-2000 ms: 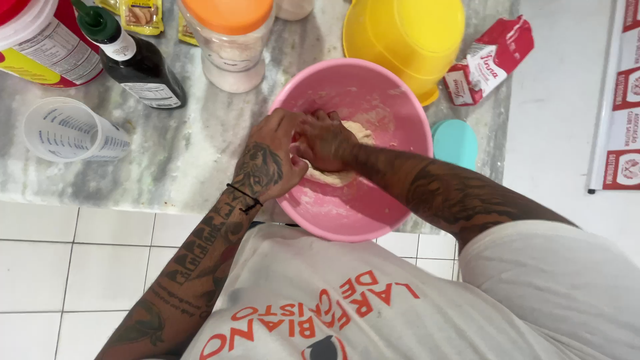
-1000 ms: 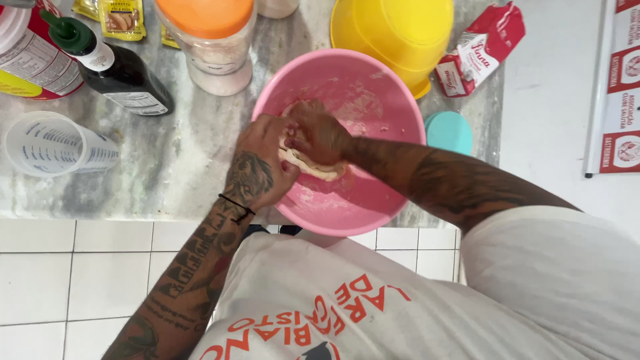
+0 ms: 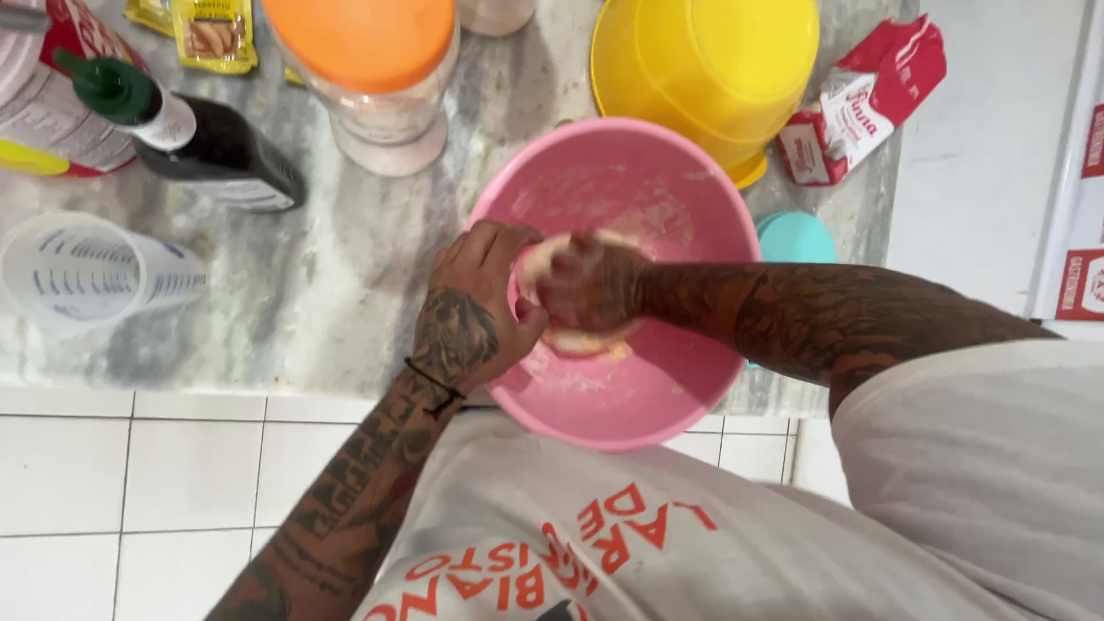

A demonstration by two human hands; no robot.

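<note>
A pink plastic bowl (image 3: 690,379) stands at the counter's near edge with pale dough (image 3: 586,343) in it. My right hand (image 3: 595,280), blurred, presses on the dough and covers much of it. My left hand (image 3: 483,302) lies over the bowl's left rim, its thumb pointing toward the dough and its fingertips at the dough's left side. Its fingers appear bent around the rim. Behind the bowl, slightly right, a yellow plastic bowl (image 3: 673,78) rests upside down.
On the marble counter (image 3: 345,285) stand a clear measuring cup (image 3: 78,267), a dark green-capped bottle (image 3: 224,155), an orange-lidded jar (image 3: 388,112), a red-and-white tub (image 3: 78,112) and yellow sachets (image 3: 216,34). Right of the bowls are a red-and-white flour package (image 3: 854,112) and a turquoise lid (image 3: 798,239).
My left hand has gone from the dough, where it was beside my right hand, to the bowl's left rim. My right hand now lies flatter over the dough.
</note>
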